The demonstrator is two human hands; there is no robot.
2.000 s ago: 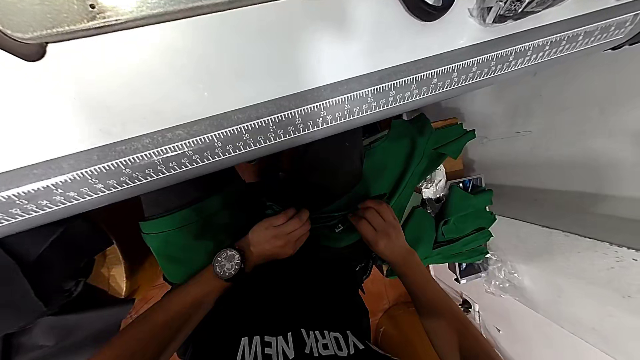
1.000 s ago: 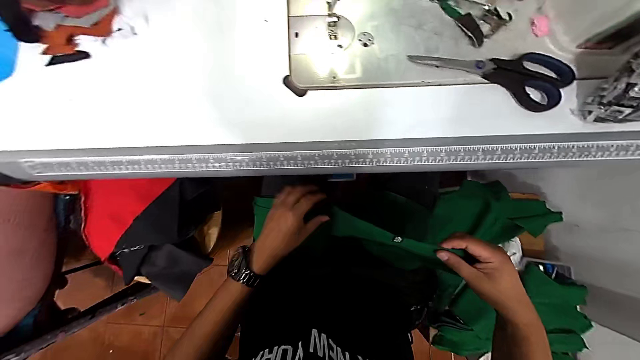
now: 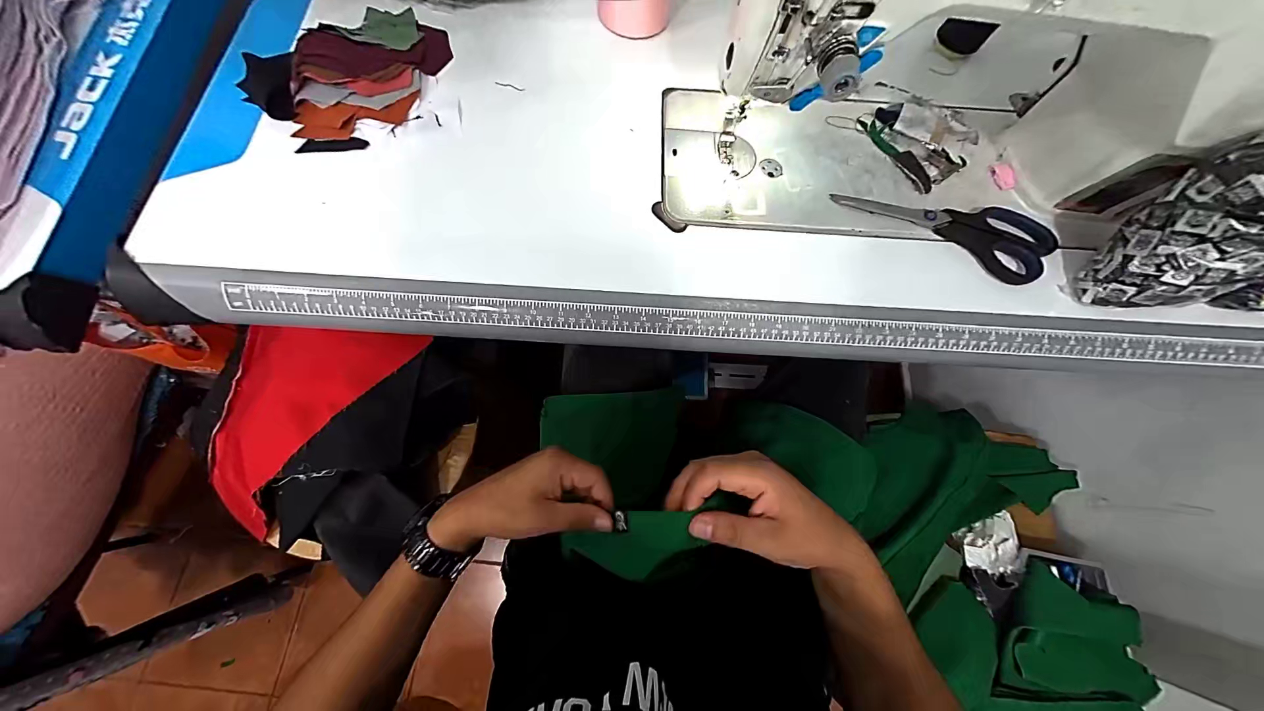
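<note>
Below the table edge, a green fabric piece (image 3: 647, 541) is stretched between my two hands. My left hand (image 3: 533, 499), with a dark watch at the wrist, pinches its folded edge beside a small label (image 3: 620, 520). Thumb and fingers of my right hand (image 3: 775, 509) grip the same edge a short way to the right. More green fabric (image 3: 805, 454) hangs behind the hands and spreads to the right. Part of the held piece lies against the black shirt (image 3: 662, 622), so its lower outline is partly hidden.
Overhead, a sewing machine (image 3: 839, 74) stands on the white table (image 3: 494, 207) with a printed ruler edge (image 3: 691, 324). Scissors (image 3: 968, 229), thread snips (image 3: 897, 156), a patterned bundle (image 3: 1185, 232) and fabric scraps (image 3: 360, 74) lie there. Red and black cloth (image 3: 306, 405) hangs at left; green pieces (image 3: 1066, 632) lie at right.
My hands have come closer together along the green fabric since one second ago, when they were spread apart. The view has shifted to show more of the table and the machine.
</note>
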